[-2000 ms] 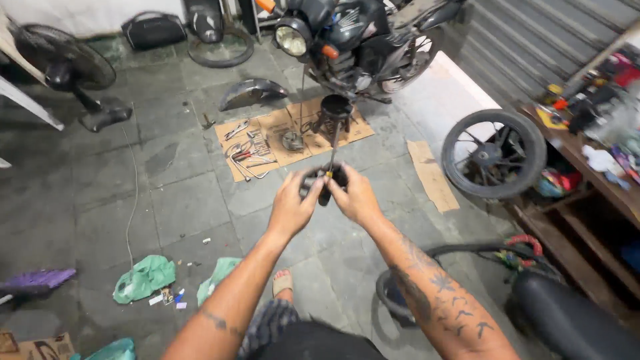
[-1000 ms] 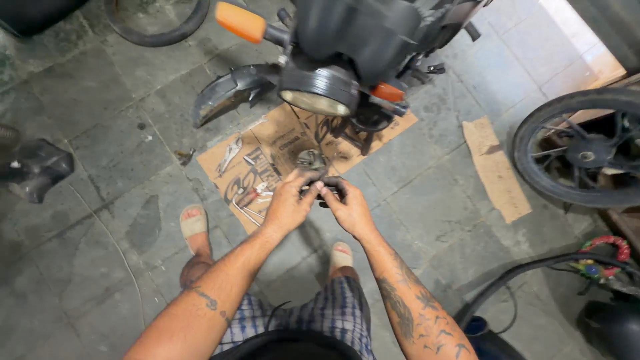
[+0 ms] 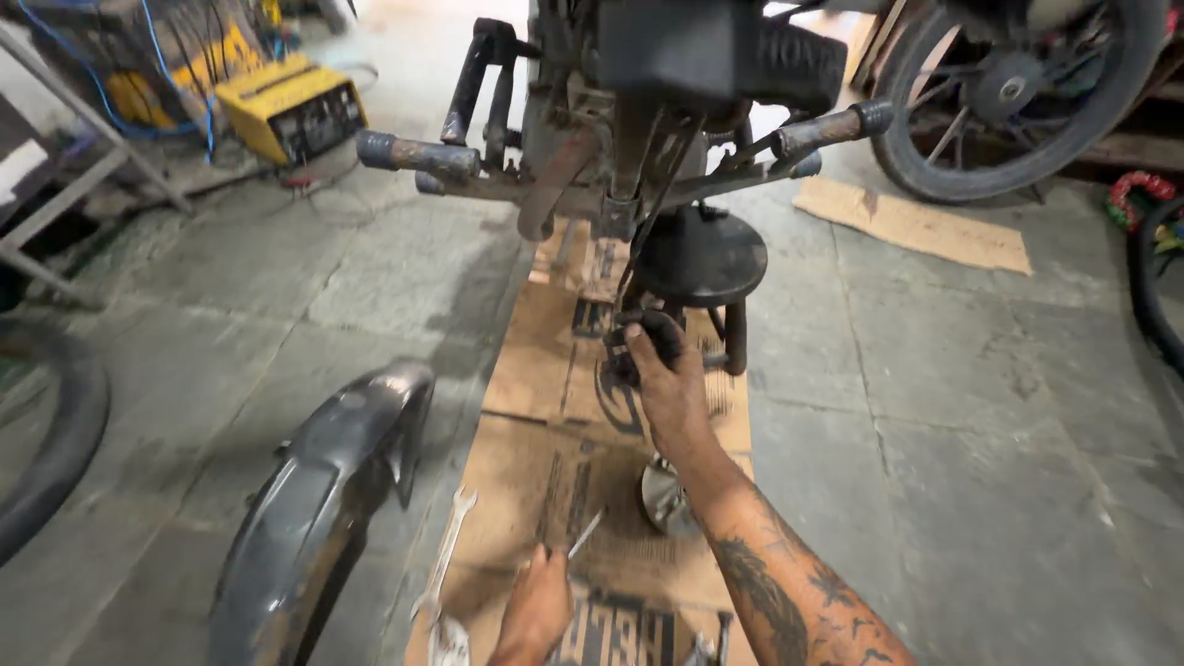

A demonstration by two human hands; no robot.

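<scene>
Under the front of the motorcycle (image 3: 671, 65), my right hand (image 3: 659, 370) has its fingers closed round a small dark part (image 3: 620, 356), which looks like a brake caliper. A cable or hose runs from the motorcycle down to that part. Lower down, my left hand (image 3: 541, 601) grips a screwdriver, its thin metal shaft (image 3: 585, 535) pointing up over the cardboard. A round metal hub part (image 3: 662, 498) lies on the cardboard (image 3: 518, 472), partly hidden by my right forearm. A combination wrench (image 3: 447, 555) rests along the cardboard's left edge.
A round black stool (image 3: 703, 257) stands beneath the motorcycle. Left of the cardboard lies a black fender (image 3: 314, 481), with a tire (image 3: 55, 435) farther left. A yellow charger-like box (image 3: 291, 106) sits at the back left. A spoked wheel (image 3: 1013, 88) and a cardboard strip (image 3: 911, 227) are at the right.
My hands, earlier together around a small dark thing, are now apart. The right is up near the motorcycle, the left low over the cardboard with the screwdriver. The view has moved much closer.
</scene>
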